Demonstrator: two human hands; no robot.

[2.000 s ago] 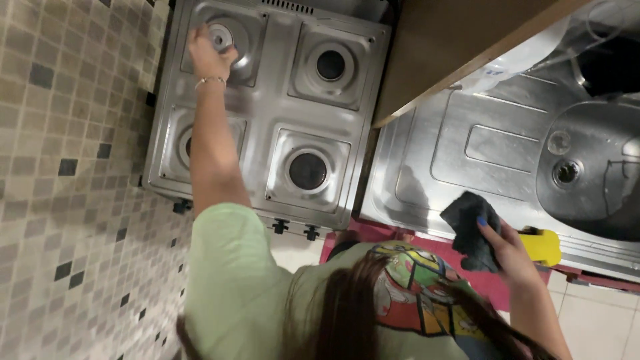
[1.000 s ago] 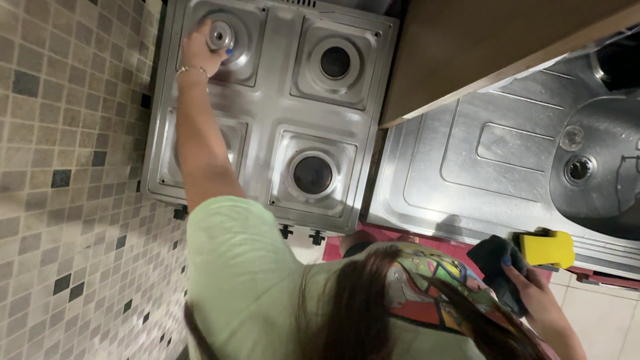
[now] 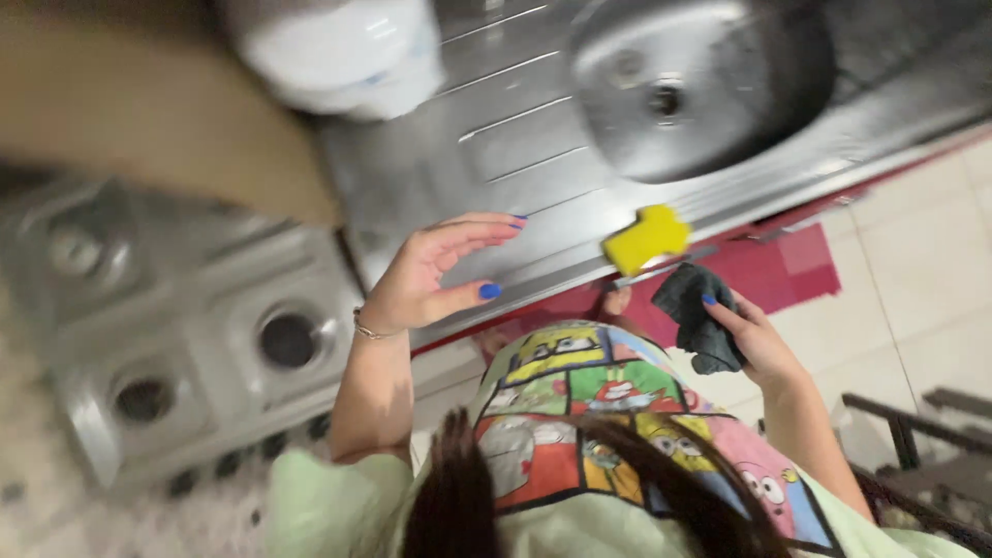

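Note:
My left hand point(image 3: 442, 271), a bracelet at its wrist, is held over the near edge of the steel drainboard point(image 3: 527, 151), fingers apart and holding nothing. In my right hand point(image 3: 756, 333) is a crumpled dark grey cloth point(image 3: 701, 314), pinched between thumb and fingers in front of the counter. A yellow sponge point(image 3: 647, 239) shows at the front rim of the sink counter, just beyond the cloth; neither hand touches it.
The sink bowl point(image 3: 697, 93) lies beyond the sponge. A white rounded object point(image 3: 341, 54), blurred, stands at the drainboard's far left. At left are the gas stove point(image 3: 225, 318) and a brown panel point(image 3: 155, 116). A dark metal frame point(image 3: 903, 434) is at lower right.
My left hand has left the stove burner and moved right to the drainboard. My right hand still holds the cloth. The view has swung strongly toward the sink.

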